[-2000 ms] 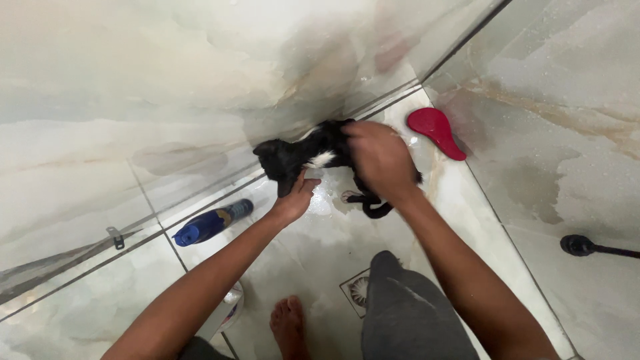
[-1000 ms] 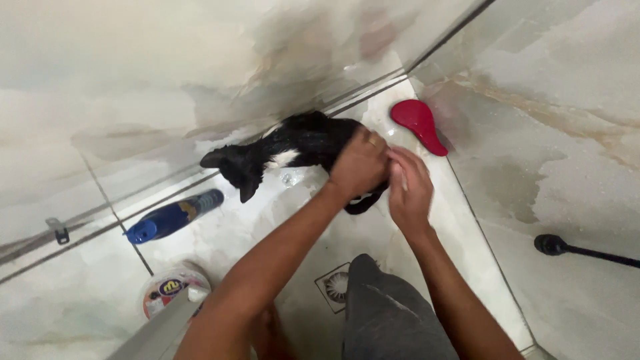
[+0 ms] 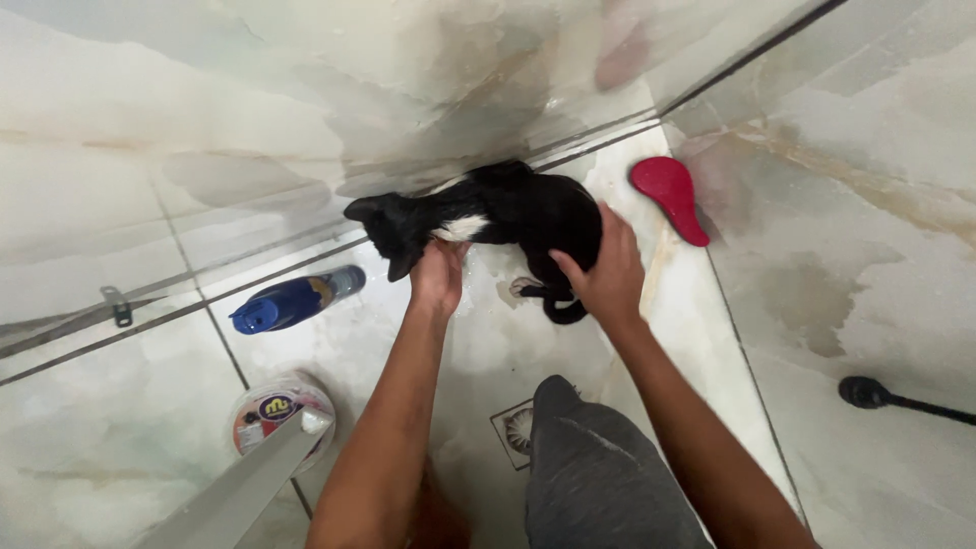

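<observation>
A wet black-and-white cat (image 3: 526, 213) stands on the tiled floor against the wall, its head toward the left and its dark tail curled below its rump. My left hand (image 3: 440, 278) is under its chest and neck, the fingers partly hidden by the body. My right hand (image 3: 610, 267) lies over its hindquarters, thumb spread on the near side and fingers behind the rump. Left of the cat a blue plastic bottle (image 3: 290, 301) lies on the floor. Beyond my right hand, in the corner, is a red hairbrush (image 3: 671, 198), bristles not visible.
A round tub with a printed lid (image 3: 263, 412) stands at the lower left, partly behind a grey-white panel (image 3: 236, 488). A square floor drain (image 3: 520, 433) sits beside my grey-clothed knee (image 3: 595, 465). A black rod with a rounded end (image 3: 865, 393) is at the right.
My hands were close together at the cat's rump a second ago. Now my left hand is at its chest and my right hand rests over its hindquarters.
</observation>
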